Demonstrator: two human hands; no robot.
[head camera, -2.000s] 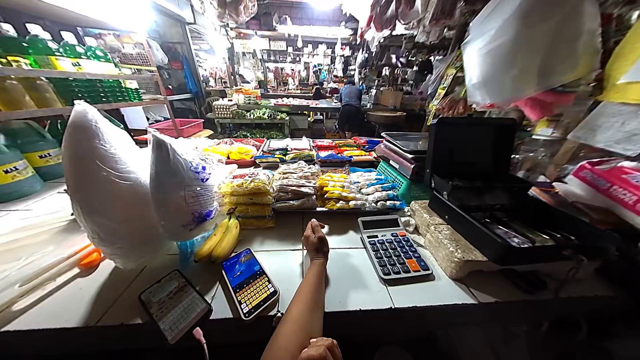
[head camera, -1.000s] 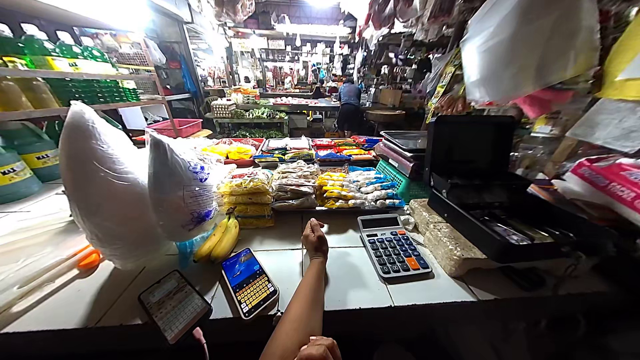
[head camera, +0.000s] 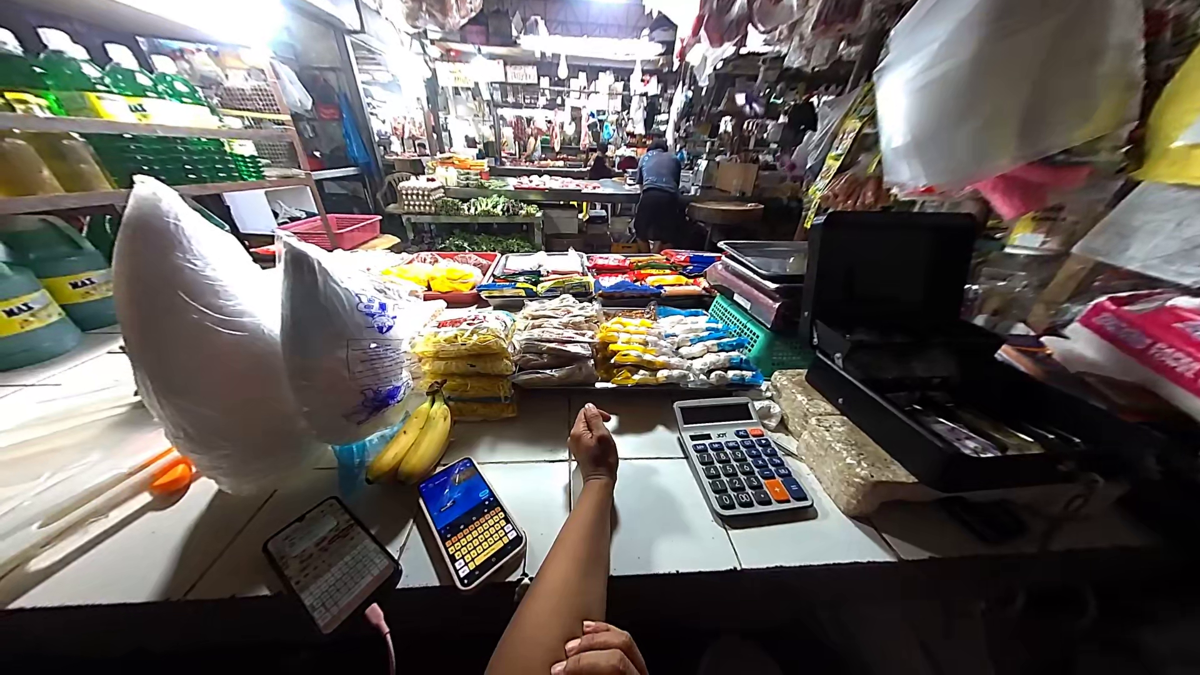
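Observation:
My left hand (head camera: 592, 445) rests on the white tiled counter (head camera: 656, 525), its fingers curled loosely together and no object visible in them. At the bottom edge, my right hand (head camera: 600, 649) lies against my left forearm, its palm hidden. Right of my left hand is a grey desk calculator (head camera: 745, 459). To its left lie a phone with a lit screen (head camera: 471, 520) and a second phone (head camera: 333, 564) with a pink cable plugged in. Two bananas (head camera: 417, 441) sit behind the phones. Bagged goods (head camera: 558, 342) are stacked beyond my left hand.
Large white plastic bags (head camera: 202, 347) stand at left, near shelves of green bottles (head camera: 66, 70). At right, an open black cash box (head camera: 900, 375) sits by a stone block (head camera: 844, 450). Trays of packets (head camera: 539, 277) line the back. A person (head camera: 659, 192) stands farther off.

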